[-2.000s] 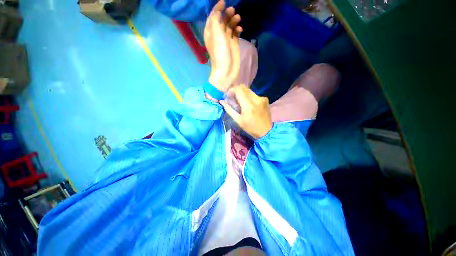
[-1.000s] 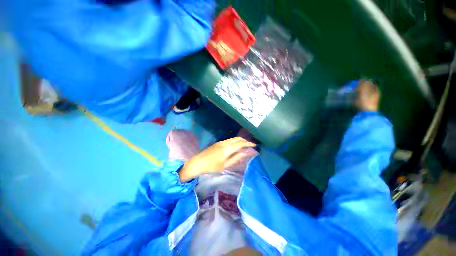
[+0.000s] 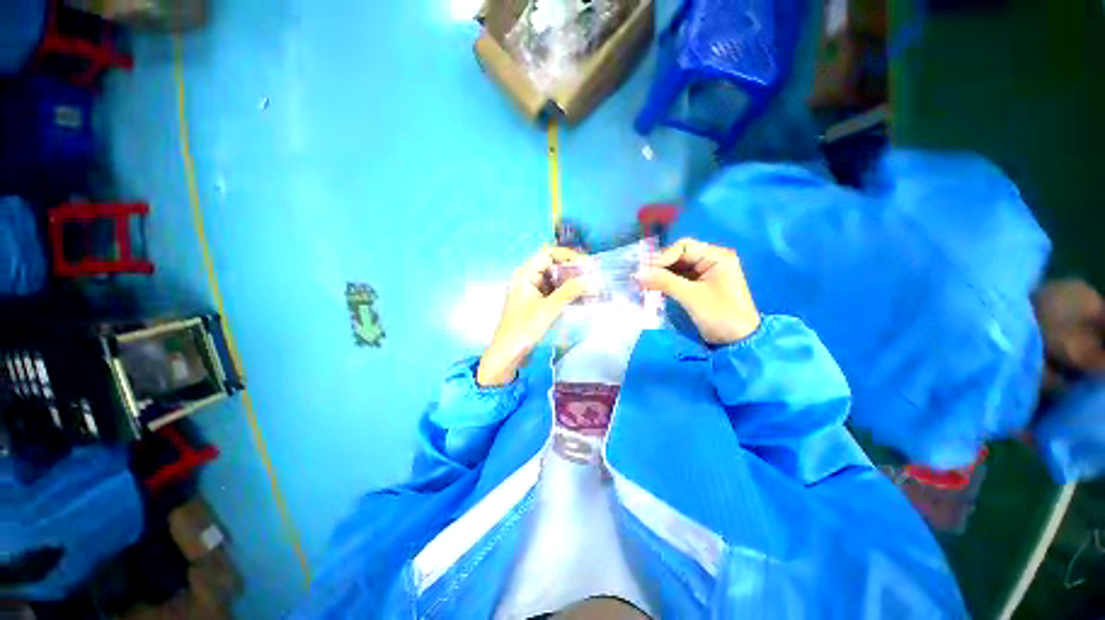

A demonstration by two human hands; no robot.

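Note:
A clear, crinkly zip-lock bag (image 3: pixel 616 269) with a reddish line near its right edge is stretched between my two hands, over my lap. My left hand (image 3: pixel 531 309) pinches its left side between thumb and fingers. My right hand (image 3: pixel 703 288) pinches its right side. What is inside the bag is too blurred to tell.
An open carton (image 3: pixel 567 67) of clear bags stands on the floor ahead, beside a blue stool (image 3: pixel 725 61). A person in a blue smock (image 3: pixel 872 291) is close on my right, by the green bench (image 3: pixel 994 109). Red stools (image 3: pixel 102 239) and a framed rack (image 3: pixel 164 369) are at left.
My view has turned from the bench to the floor. My right hand has come from the bench to my lap, and both hands now hold the clear bag.

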